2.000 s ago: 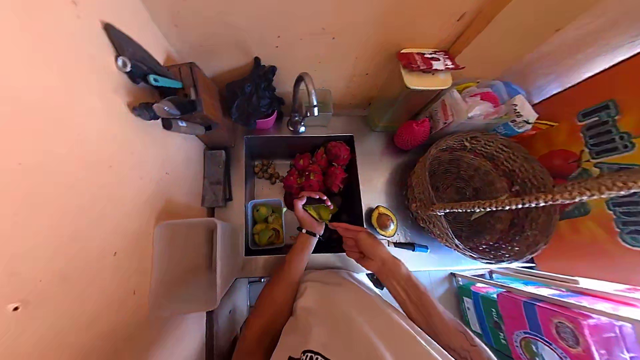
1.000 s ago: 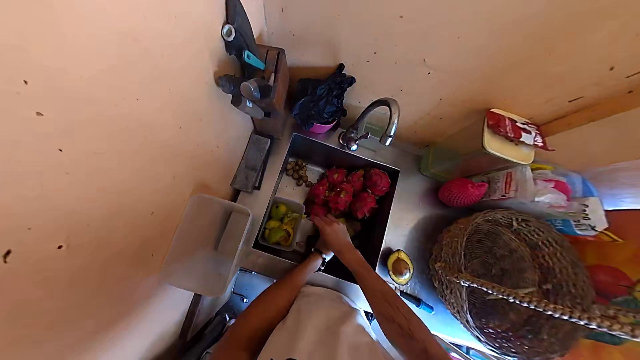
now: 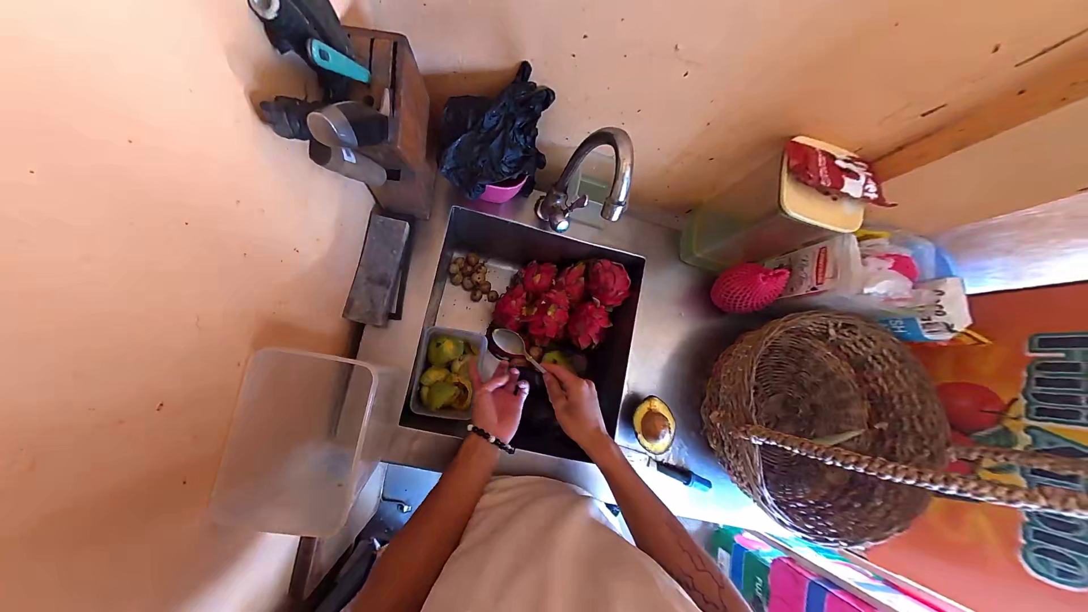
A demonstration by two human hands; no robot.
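My right hand (image 3: pixel 575 402) grips the handle of a metal spoon (image 3: pixel 510 342), whose bowl points up and left over the sink (image 3: pixel 637 289). Palm up and fingers apart, my left hand (image 3: pixel 500 403) is beside a plastic container (image 3: pixel 418 399) of green-yellow fruit pieces (image 3: pixel 442 374). Above the hands lie several red dragon fruits (image 3: pixel 549 314), with small round brown fruits (image 3: pixel 473 276) to their left. Partly hidden behind my right hand is a greenish fruit (image 3: pixel 558 359). Half an avocado (image 3: pixel 654 424) with its pit sits on the counter, near a knife (image 3: pixel 680 476).
A chrome faucet (image 3: pixel 625 170) rises behind the sink. To the right stands a large wicker basket (image 3: pixel 722 391) with a braided handle. At the left are a wooden knife block (image 3: pixel 412 110), a dark rectangular block (image 3: pixel 376 270) and an empty clear plastic tub (image 3: pixel 297 442).
Two seconds ago my left hand held a green fruit piece; now it is open. The spoon now shows in my right hand. Since one second ago, my hands have moved apart.
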